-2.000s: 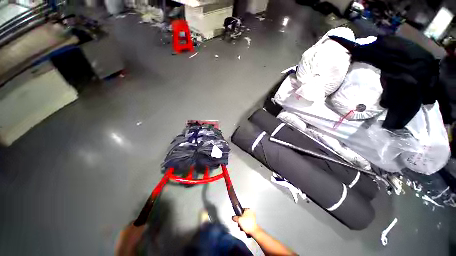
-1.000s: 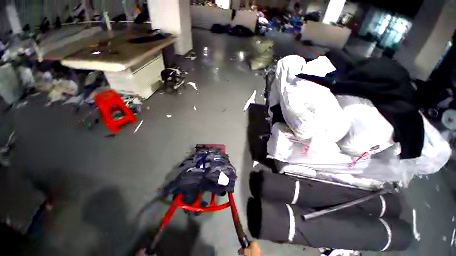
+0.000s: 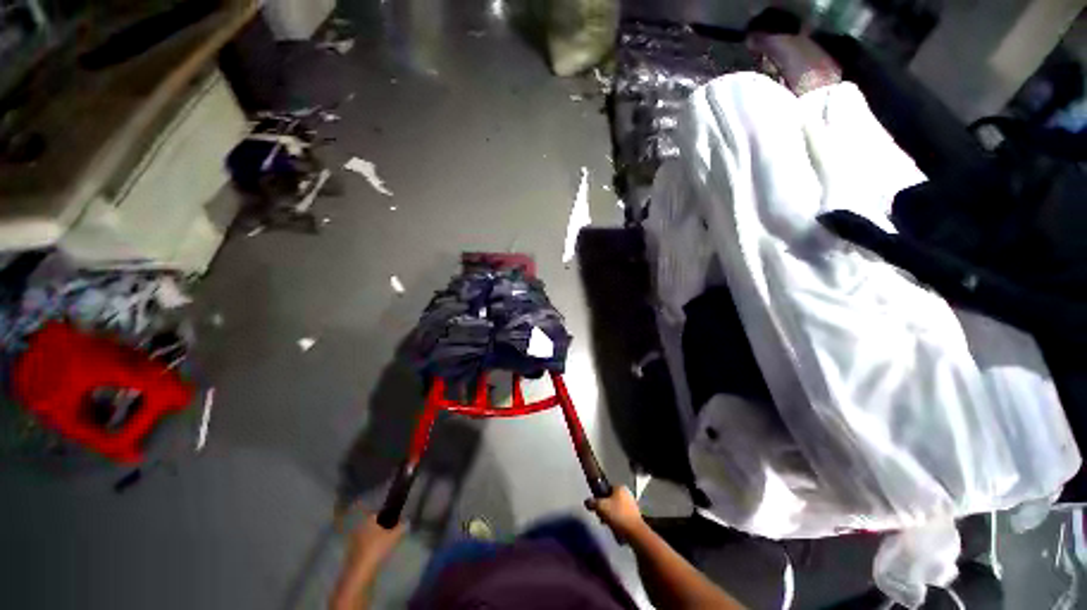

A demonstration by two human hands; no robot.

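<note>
A red hand truck (image 3: 501,409) stands tilted in front of me, its handles towards me. A heap of dark navy cut-piece bundles (image 3: 491,324) lies on it, with a small white scrap on top. The red toe plate shows at the far end. My left hand (image 3: 373,539) is closed on the left black grip. My right hand (image 3: 616,510) is closed on the right black grip. The truck's wheels are hidden.
White wrapped fabric rolls (image 3: 822,322) are piled close on the right, with black cloth (image 3: 966,232) on them. A red plastic stool (image 3: 89,387) is at the left, below an old worktable (image 3: 155,191). White offcuts (image 3: 578,215) lie on the floor ahead. A pale sack (image 3: 582,33) stands farther off.
The hand truck has moved forward past the dark fabric rolls, now out of view, and alongside the white ones. The stool and worktable appear closer at the left. Both hands remain on the grips.
</note>
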